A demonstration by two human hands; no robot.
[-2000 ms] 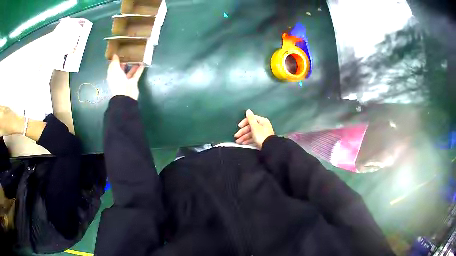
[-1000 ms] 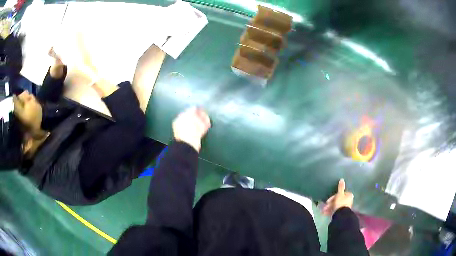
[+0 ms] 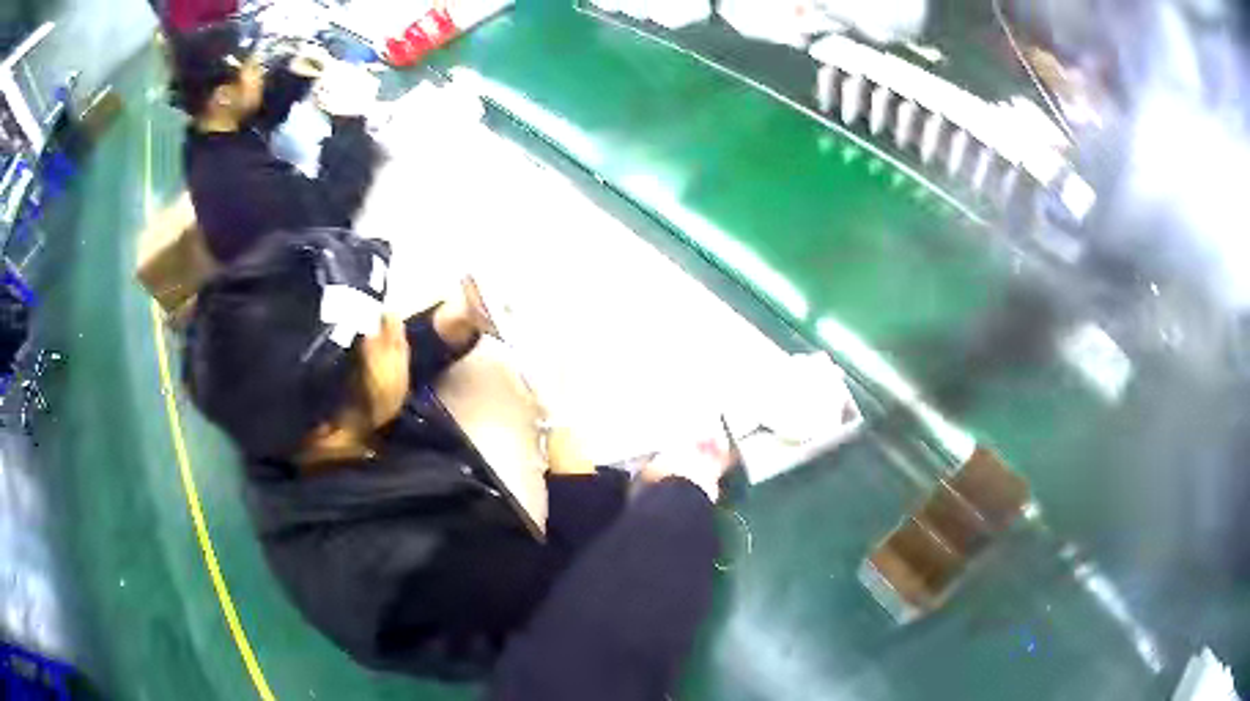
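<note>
My left hand [image 3: 691, 468] is blurred at the near edge of the neighbour's white sheets [image 3: 631, 315], beside a white tray or open box [image 3: 802, 431]. Whether its fingers grip anything cannot be told. My right hand is out of the picture. A row of small open cartons [image 3: 949, 531], brown inside with white outer sides, stands on the green bench to the right of my left hand, apart from it. A thin pale loop [image 3: 740, 541] lies on the bench between them.
A person in a dark cap and jacket [image 3: 398, 548] sits close at the left, another person [image 3: 261, 171] beyond. A shiny green strip runs behind the bench, with white items [image 3: 932, 123] in a row. A brown shipping carton [image 3: 172, 258] is at far left.
The view has swung left. My left hand has left the small cartons and moved to the neighbour's white sheets. My right hand and the tape dispenser have gone out of view.
</note>
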